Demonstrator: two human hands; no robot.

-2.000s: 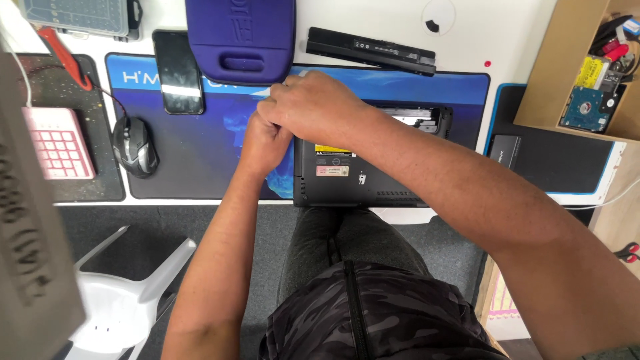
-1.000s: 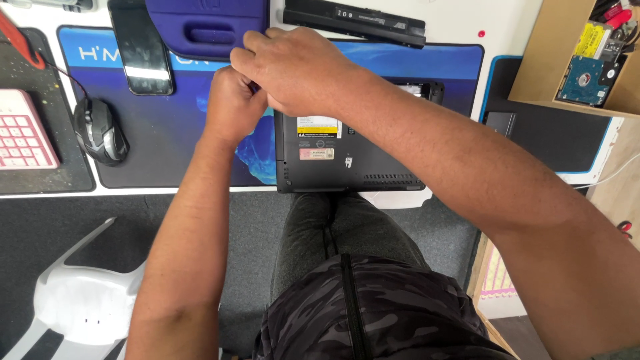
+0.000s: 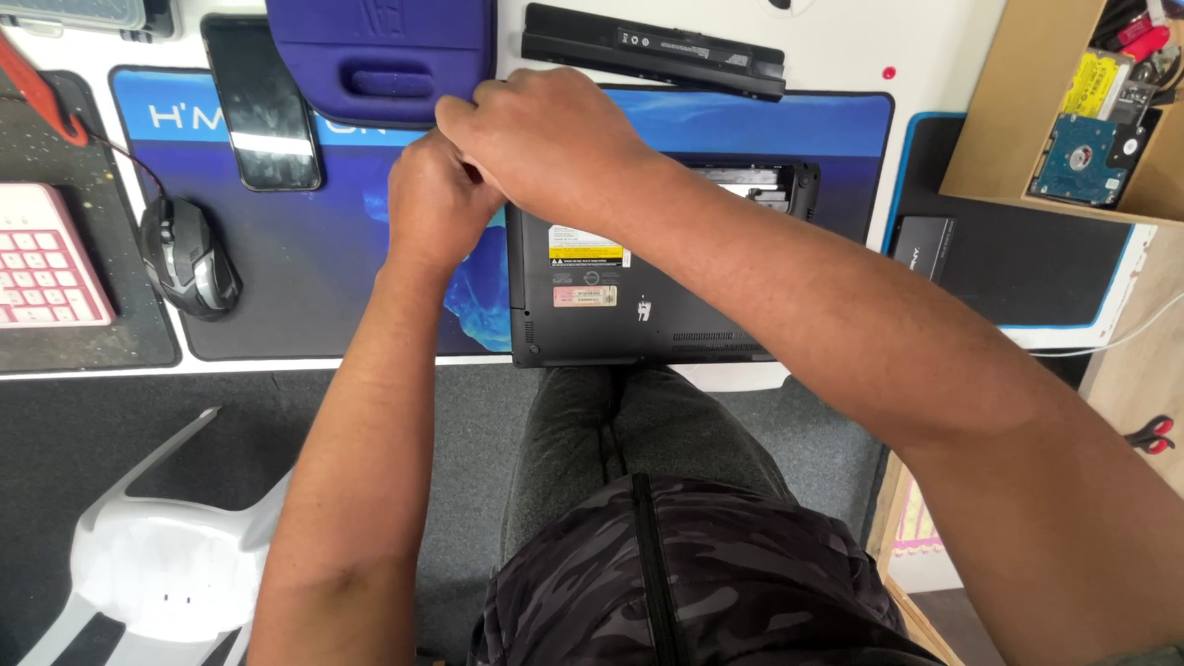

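An upside-down black laptop [image 3: 592, 324] lies on the blue desk mat [image 3: 268, 305], with an opening in its underside showing near its far right corner. My left hand [image 3: 435, 194] and my right hand [image 3: 546, 139] meet above the laptop's far left corner, the right partly over the left. Fingers of both are bent together, and whatever lies between them is hidden. Just beyond the hands is a purple case [image 3: 388, 46] with a moulded handle. A black laptop battery [image 3: 652, 51] rests behind the laptop, touching neither hand.
Left of the laptop are a smartphone [image 3: 264, 111], a black mouse [image 3: 190, 259] and a pink keyboard [image 3: 46, 259]. At the right, a cardboard box [image 3: 999, 111] holds a hard drive [image 3: 1078, 157] and other parts; a black drive [image 3: 922, 248] lies on a dark mat. A white chair [image 3: 166, 555] stands below.
The hands stay close together near the laptop's far left corner, with the right hand's fingers shifted slightly. The laptop, battery and case stay in place on the desk.
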